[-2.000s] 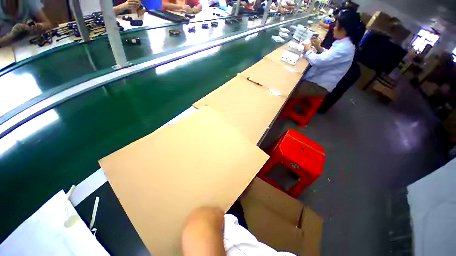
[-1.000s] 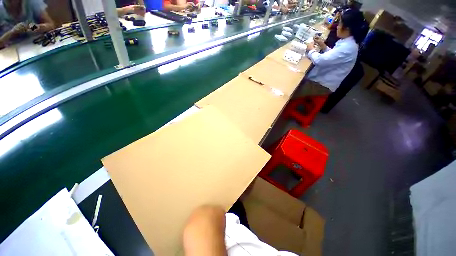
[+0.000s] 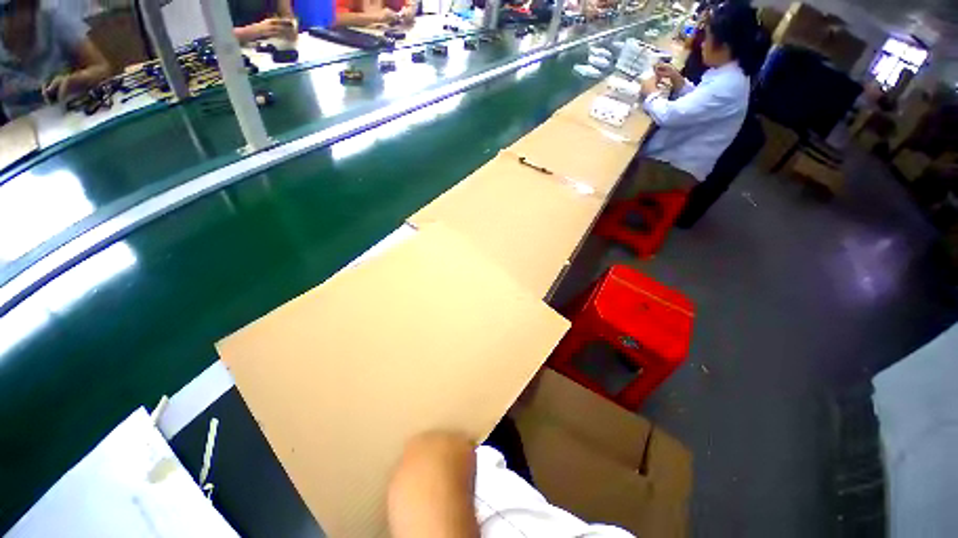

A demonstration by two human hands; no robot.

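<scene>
A flat tan cardboard sheet [image 3: 389, 336] lies on the bench right in front of me. My bare bent arm [image 3: 433, 485], seemingly the elbow, rests on its near edge, with a white sleeve to the right of it. Neither of my hands shows. A white sheet [image 3: 116, 485] lies at the lower left, cut off by the picture's edge. A thin pale strip [image 3: 209, 450] lies on the dark gap between the white sheet and the cardboard.
A green conveyor belt [image 3: 305, 236] runs beyond the bench. Small black parts [image 3: 352, 76] sit on its far lane, with people behind. More cardboard [image 3: 494, 215] lines the bench. A red stool [image 3: 636, 321] and open carton [image 3: 604, 452] stand right. A seated person [image 3: 699, 121] works farther along.
The view has shifted slightly. The black parts on the far lane have moved a little to the left. My arm stays on the cardboard.
</scene>
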